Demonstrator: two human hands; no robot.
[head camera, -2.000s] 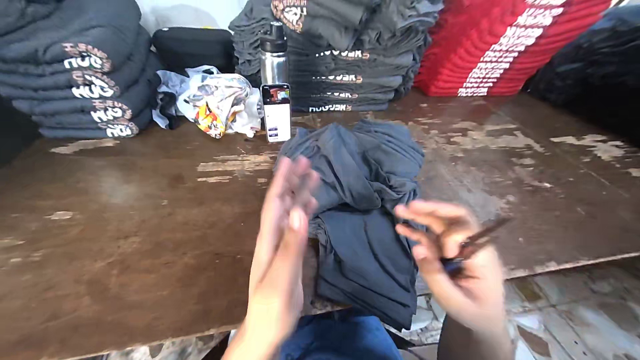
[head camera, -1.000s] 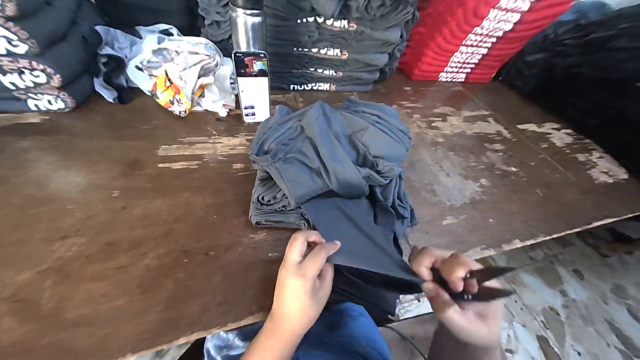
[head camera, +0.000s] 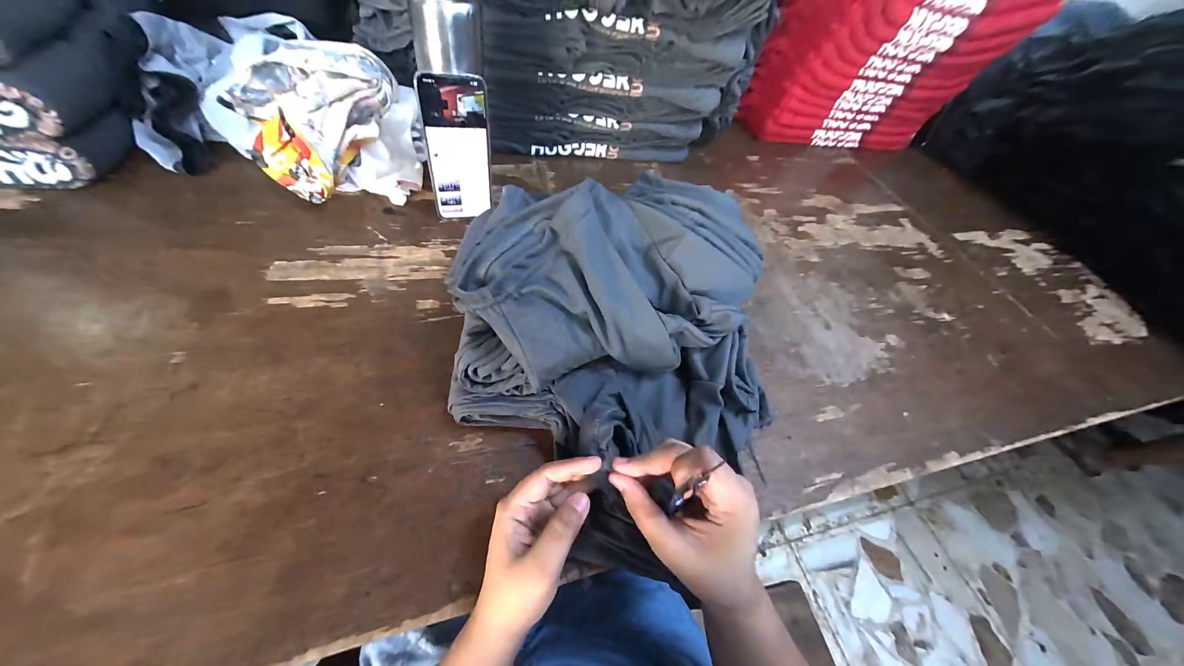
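Observation:
A heap of dark grey garments (head camera: 601, 287) lies on the brown wooden table (head camera: 231, 444), with part of the fabric hanging over the front edge. At the near end of the heap, my left hand (head camera: 546, 532) pinches the cloth between thumb and fingertips. Close beside it, my right hand (head camera: 689, 518) pinches the same cloth with thumb and forefinger. Small dark scissors (head camera: 684, 495) are tucked in the palm and fingers of my right hand, mostly hidden by it.
A phone (head camera: 455, 148) leans on a metal bottle (head camera: 447, 37) behind the heap. Left of them lies a white plastic bag (head camera: 314, 102). Stacks of dark printed garments (head camera: 620, 83) and red ones (head camera: 888, 69) stand at the back; black bundles (head camera: 1082, 157) sit at right.
My hands, apart in the earlier frames, have come together at the near end of the cloth. The scissors, blades outward a second ago, are now tucked in my right hand.

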